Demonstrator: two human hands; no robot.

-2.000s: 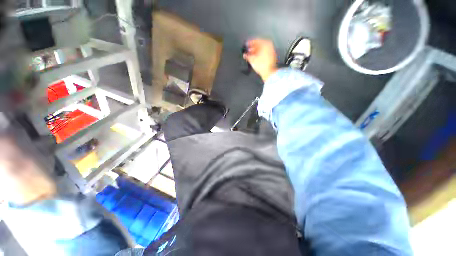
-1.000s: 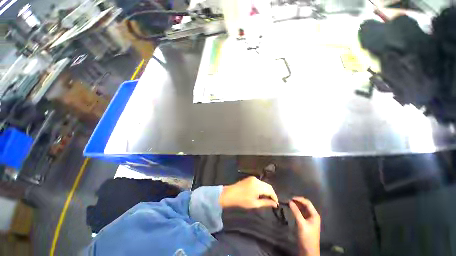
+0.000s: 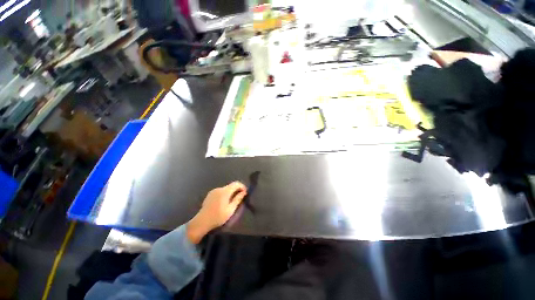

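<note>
My left hand (image 3: 221, 208) is over the front left part of the steel table (image 3: 287, 196), its fingers closed on a small black fabric strip (image 3: 253, 183) that sticks out past the fingertips. My right hand is not in view. The white sewing template (image 3: 281, 126) with green and yellow taped edges lies flat behind my hand. A hook-shaped black strip (image 3: 320, 120) shows on it.
A black heap of cut pieces (image 3: 469, 111) sits on the right of the table, with loose strips (image 3: 417, 153) beside it. A long blue tray (image 3: 105, 173) runs along the left table edge. The white machine head (image 3: 260, 61) stands behind the template. A black stack (image 3: 102, 270) is low on the left.
The view has risen from the floor and lap to the table. My left hand has moved from the lap to over the table with a strip. My right hand has left the view.
</note>
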